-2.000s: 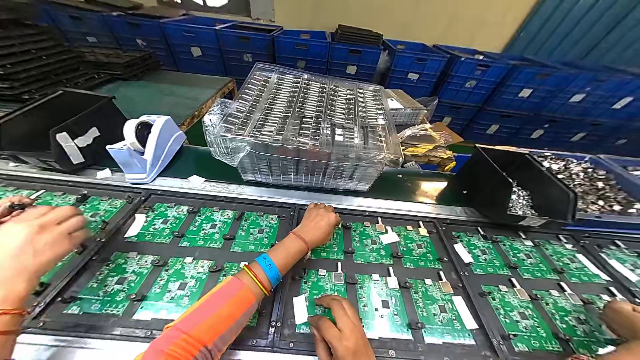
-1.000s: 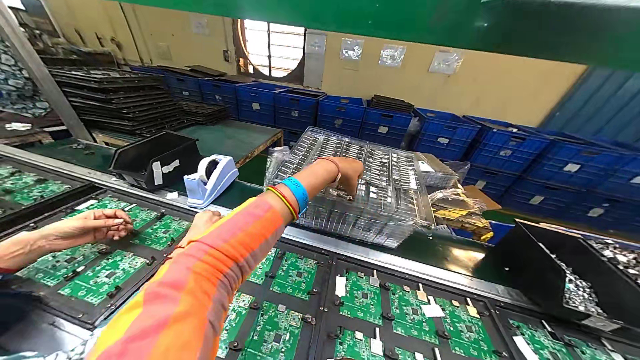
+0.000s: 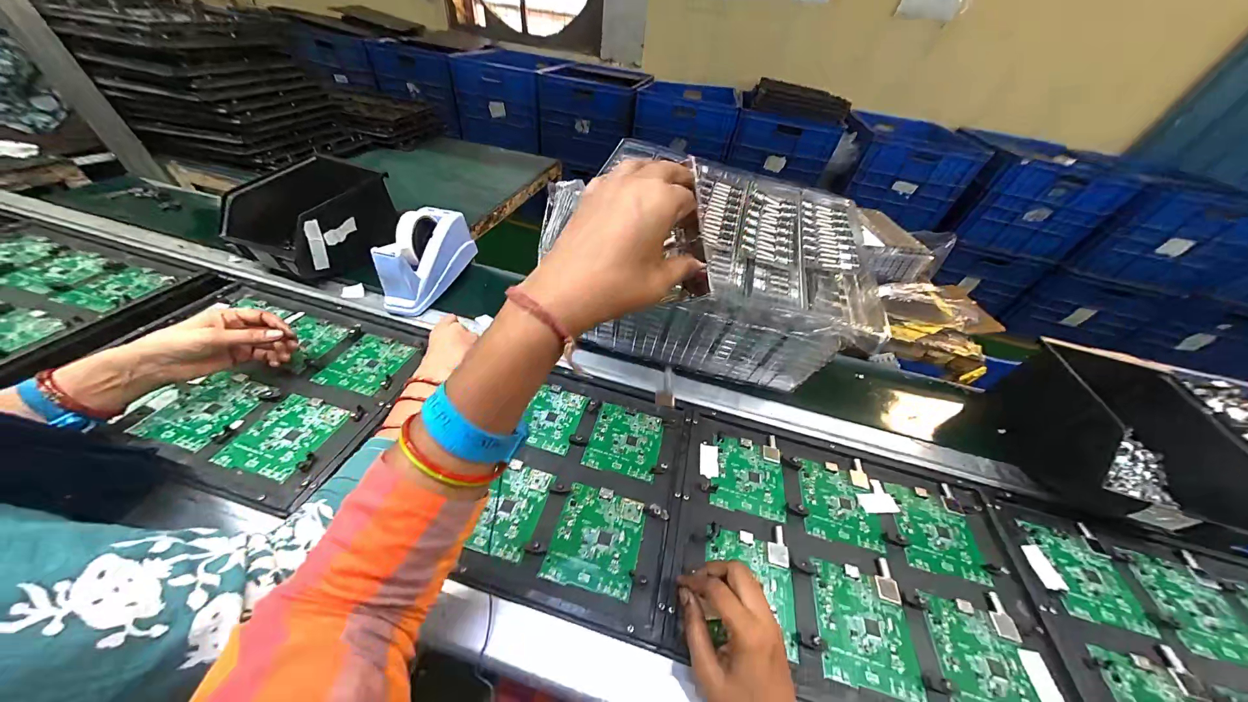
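Observation:
My left hand, at the end of an orange striped sleeve, has its fingers and thumb closed around the edge of a clear plastic tray with rows of small metal-ended parts. More clear trays are stacked beneath it. At lower right, my right hand rests with curled fingers at the left edge of a green circuit board in a black frame; whether it holds anything small is unclear. Other boards in that frame, such as this green circuit board, carry metal-ended parts.
A co-worker's hand is over boards at left; another hand shows behind my forearm. Beyond stand a white tape dispenser and a black bin. Another black bin holds metal parts at right. Blue crates line the wall.
My left hand has gone from the boards up to the stacked trays, reaching into them one second ago and now gripping a tray edge. The view has swung left and partly back down.

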